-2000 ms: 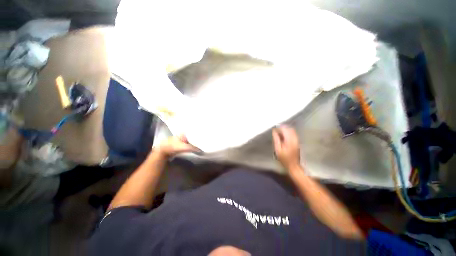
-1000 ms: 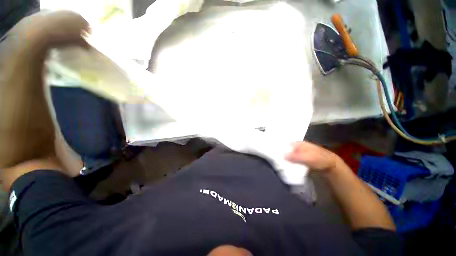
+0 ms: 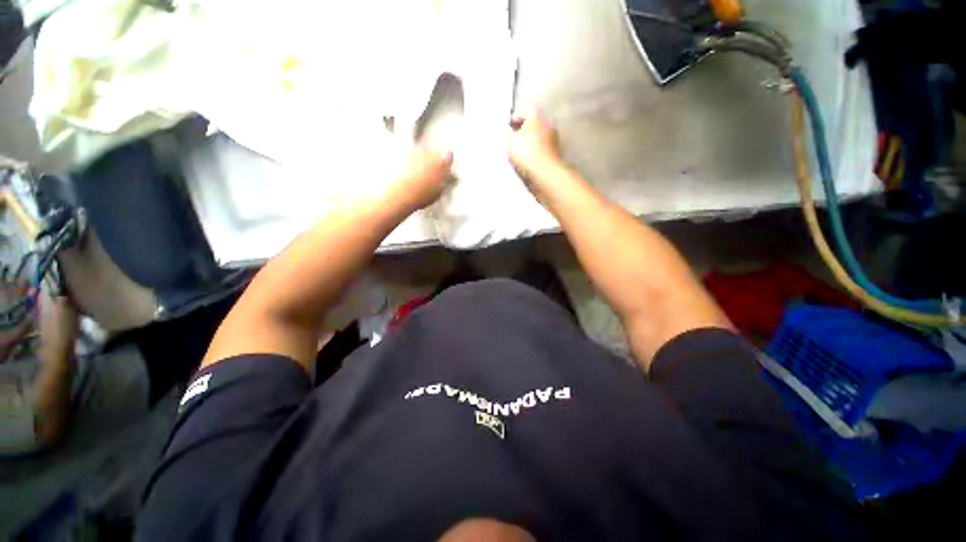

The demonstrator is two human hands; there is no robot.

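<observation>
A white garment (image 3: 350,64) lies on the pressing table, washed out by the light, with a small dark oval opening near its middle. My left hand (image 3: 429,175) is on the cloth beside this opening; its fingers seem to hold the fabric, but the glare hides the grip. My right hand (image 3: 533,146) is at the garment's right edge with fingers curled; whether cloth is between them cannot be told. A gathered end of the cloth lies at the table's front edge between my forearms. The steam iron (image 3: 678,32) stands at the upper right, cut off by the frame's top.
Blue and tan hoses (image 3: 814,191) run from the iron off to the right. A dark navy padded block (image 3: 148,212) is at the table's left end. A blue basket (image 3: 847,360) and red cloth (image 3: 768,307) lie below right. Another person's arm (image 3: 53,365) shows at the left.
Both hands have come together at the table's front middle. My left hand came in from the far left, my right hand moved up and left from below the table edge. The garment now lies more to the left.
</observation>
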